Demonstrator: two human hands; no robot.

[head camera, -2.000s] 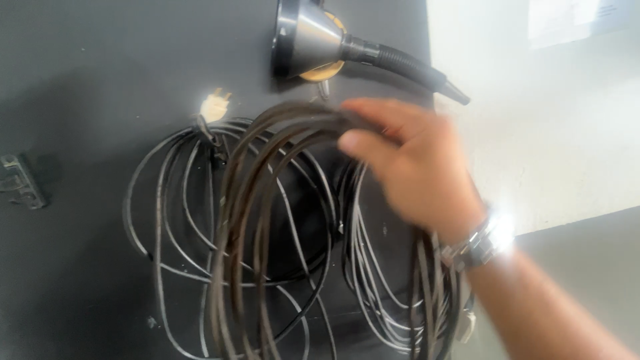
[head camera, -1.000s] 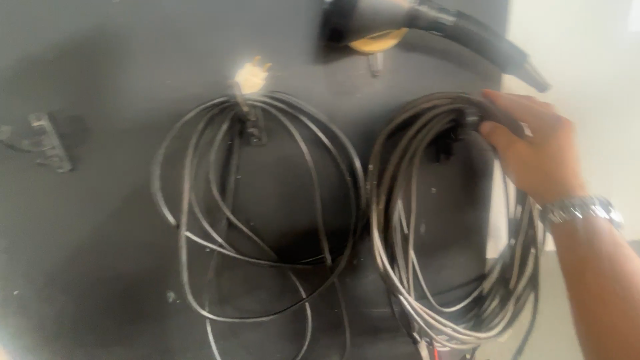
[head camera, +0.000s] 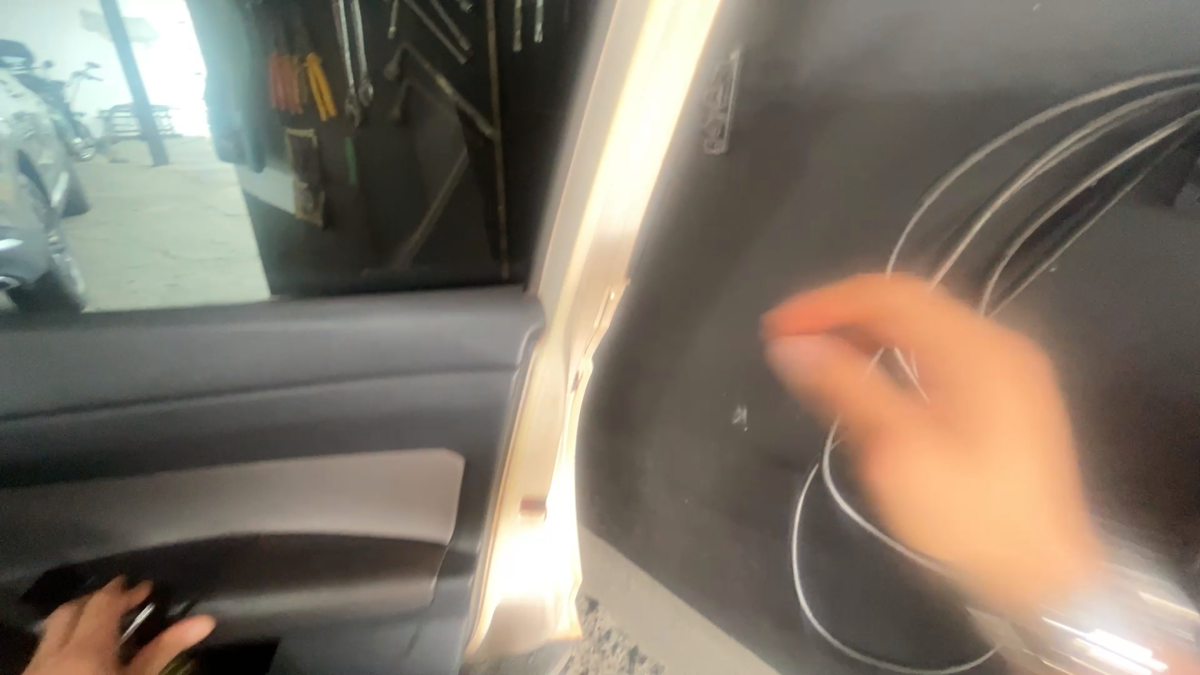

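My right hand (head camera: 956, 422), blurred and with a metal-band watch (head camera: 1106, 637) at the wrist, is in front of the dark wall panel. Its thumb and forefinger are close together, and no object shows between them. Behind it hangs a coiled cable (head camera: 1041, 159) in several loops, partly hidden by the hand. At the lower left my left hand (head camera: 112, 628) is by the armrest recess of a car door (head camera: 244, 497), fingers apart; a small shiny thing shows beside the fingers, and whether they grip it is unclear.
The pale door edge (head camera: 600, 234) runs upright between the car door and the wall panel. Through the window hang orange-handled pliers (head camera: 300, 84) and wrenches (head camera: 354, 66). A parked vehicle (head camera: 42, 187) stands at the far left. A small bracket (head camera: 722, 103) is on the panel.
My right hand has let go of the coil it held on the right. The view has swung left, bringing in the car door and my left hand.
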